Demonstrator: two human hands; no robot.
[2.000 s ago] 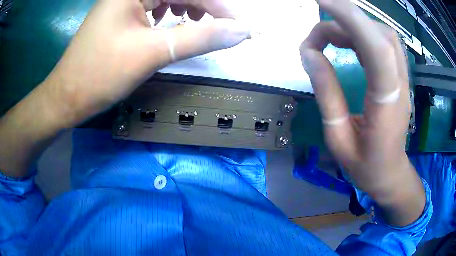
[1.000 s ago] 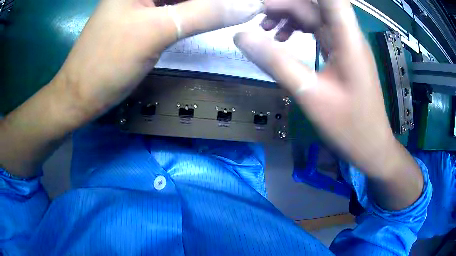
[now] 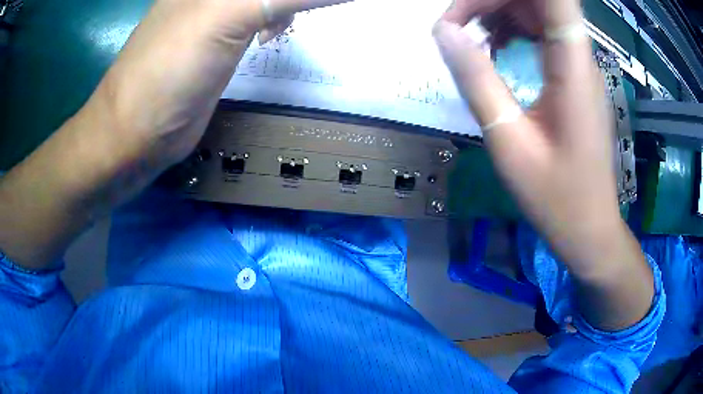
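Note:
The grey-brown metal fixture [image 3: 324, 142] lies along the bench's front edge, with several dark pockets in a row and screws at its ends. Beyond it is the bright white surface [image 3: 370, 69] with faint marks and small reddish-brown specks. My left hand [image 3: 185, 77] is over the fixture's left end and the white surface; its fingertips are cut off by the top edge. My right hand [image 3: 539, 100] is above the right part of the white surface, thumb and forefinger close together. Glare hides whether anything is between them. Pale finger cots show on both hands.
A second dark metal rail with screws [image 3: 626, 146] stands at the right, partly behind my right hand. The green mat [image 3: 69, 69] shows at the left. A blue bent frame [image 3: 489, 269] is below the bench edge. A blue-clothed person [image 3: 674, 285] is at the far right.
My right hand has moved right, away from my left fingertips, and its thumb and forefinger have closed up. My left hand has moved slightly up and left. More of the white surface shows.

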